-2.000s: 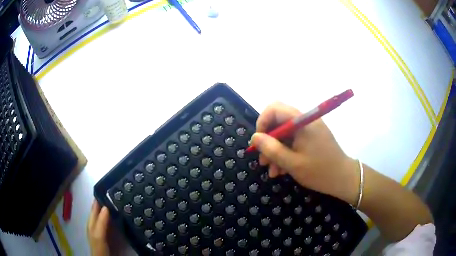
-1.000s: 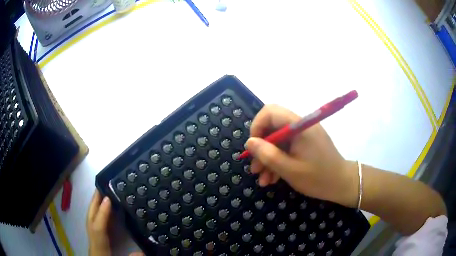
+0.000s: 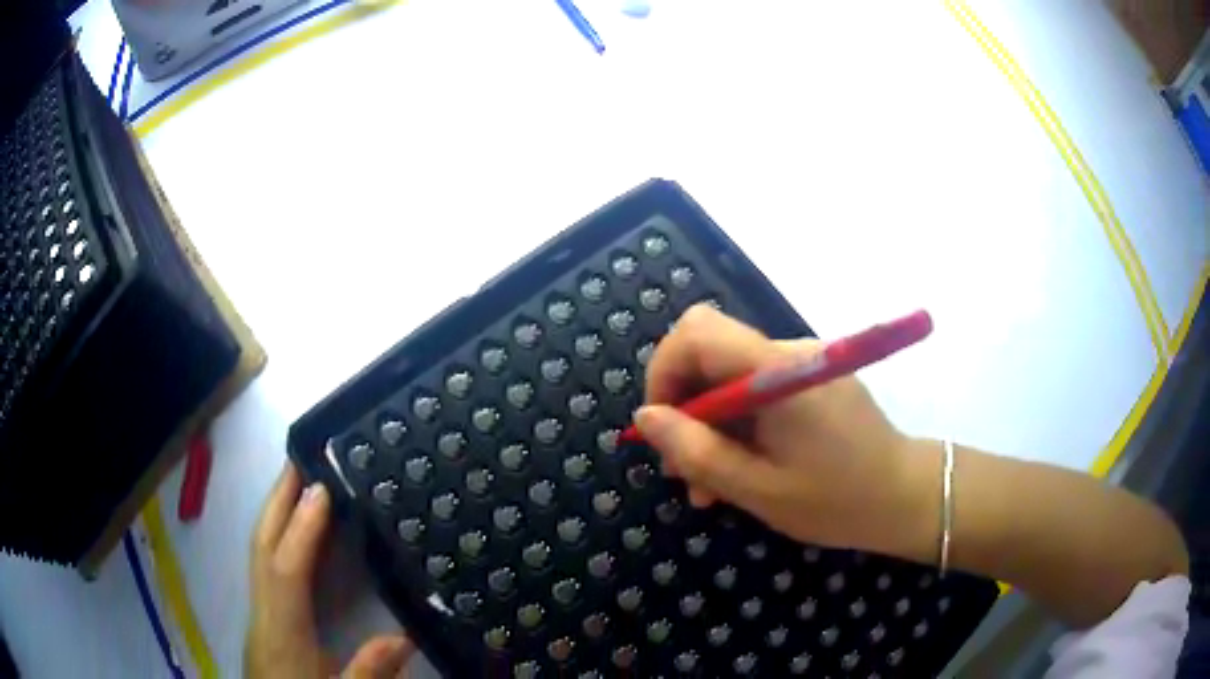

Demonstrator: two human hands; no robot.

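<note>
A black component tray (image 3: 478,299) lies tilted in front of me, with rows of small round silvery components (image 3: 494,358) in its pockets. My right hand (image 3: 783,444) holds a red marker pen (image 3: 823,365), its tip at a component near the tray's middle. Whether the tip touches cannot be told. My left hand (image 3: 299,570) is at the tray's left edge, fingertips against the rim, partly hidden under the tray and cut off by the picture's lower edge.
A tall black tray stack (image 3: 146,358) stands at the left beside brown cardboard (image 3: 246,338). A short red piece (image 3: 195,478) lies by it. A blue pen (image 3: 580,24) and the base of a desk fan (image 3: 199,33) show at the top. Yellow and blue tape lines cross the white bench.
The pen tip has moved left and down across the tray to other components. The tray and surroundings appear shifted right in view, and less of the fan shows.
</note>
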